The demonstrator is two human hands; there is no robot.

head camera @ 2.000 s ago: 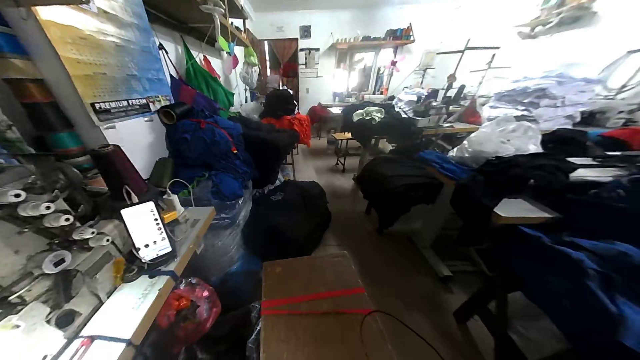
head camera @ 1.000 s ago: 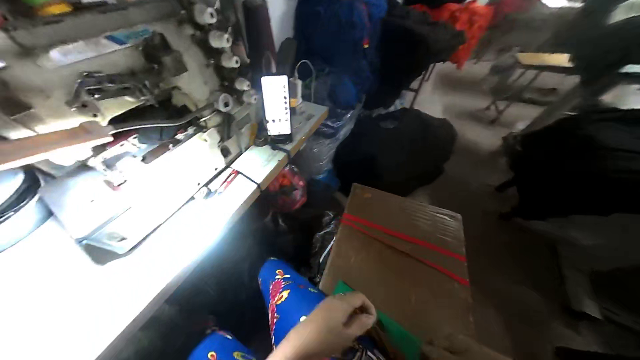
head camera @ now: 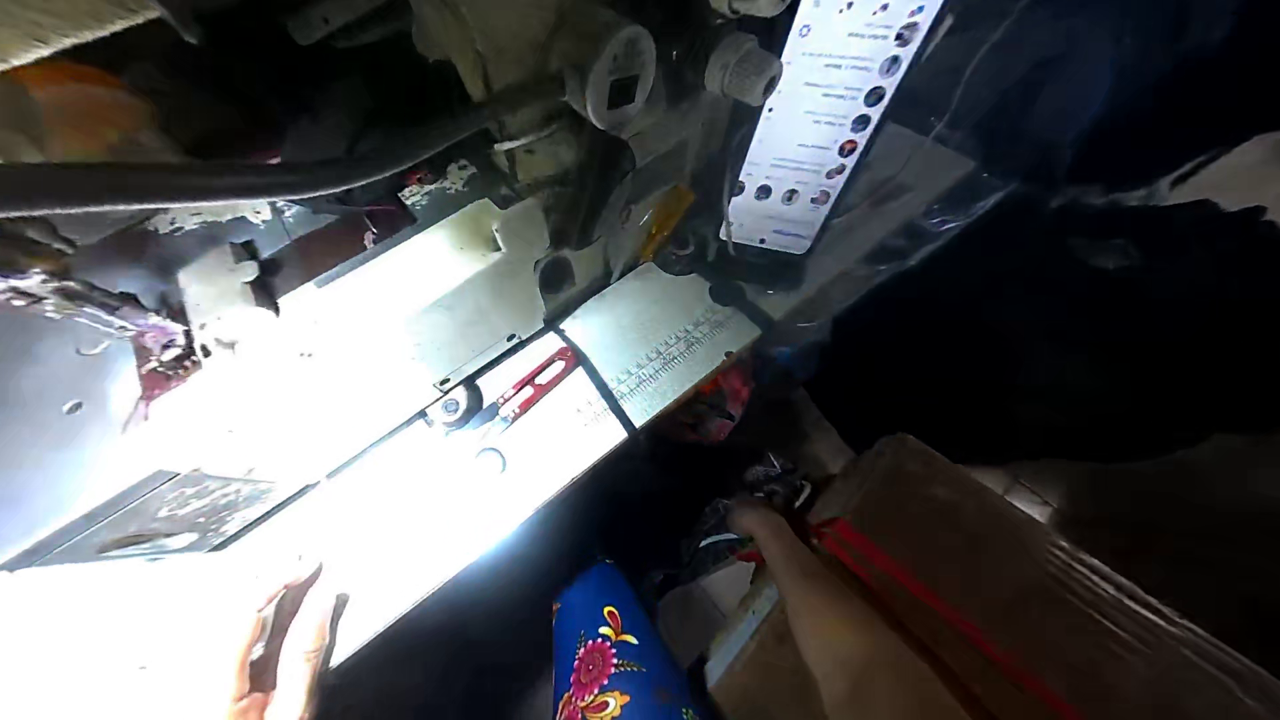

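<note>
My left hand (head camera: 285,650) is at the lower left, over the brightly lit front of a sewing machine table (head camera: 440,500); glare hides its outline and I see nothing in it. My right arm reaches down beside a brown cardboard box (head camera: 960,560) with red tape. At its end my right hand (head camera: 755,520) is at dark, shiny bundled material (head camera: 775,485) between box and table; its fingers are hidden. Red-handled thread snips (head camera: 535,385) lie on the table, near a printed ruler scale (head camera: 675,350).
A lit phone (head camera: 830,120) stands at the table's far end. Sewing machine parts (head camera: 620,80) fill the upper left. A leg in blue flowered cloth (head camera: 610,650) is below the table edge. Dark cloth (head camera: 1030,320) lies beyond the box.
The view has turned down and closer to the table. My right arm now reaches down beside the box. A hand was in front of the flowered cloth one second ago.
</note>
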